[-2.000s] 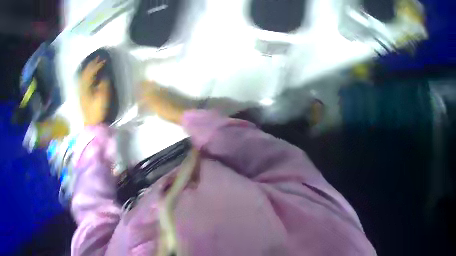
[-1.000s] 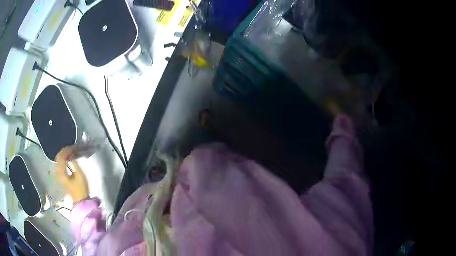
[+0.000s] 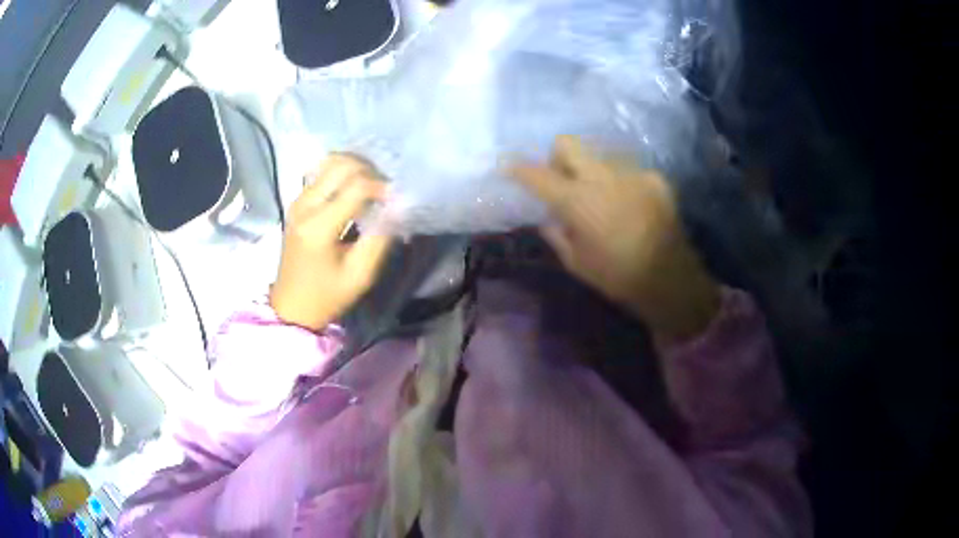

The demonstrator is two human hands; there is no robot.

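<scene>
A crinkly clear plastic bag (image 3: 494, 116) is spread in front of me, over the table's near edge. My left hand (image 3: 331, 236) grips the bag's near left edge with bent fingers. My right hand (image 3: 615, 226) is at its near right edge, fingers on the plastic; it is slightly blurred. The bag looks flat near my hands, and I cannot tell whether anything is inside. A white unit with a black rounded face (image 3: 181, 158) stands on the table left of the bag.
More white units with black faces stand at the left (image 3: 72, 275) and top (image 3: 337, 26). White units with yellow labels (image 3: 126, 79) line the back. Thin black cords cross the white table (image 3: 237, 305). A yellow cylinder (image 3: 65, 498) is at bottom left. The right side is dark.
My right hand has come from the dark right side to the middle, and the clear bag now lies between both hands. My left hand has moved from beside a unit to the bag's edge.
</scene>
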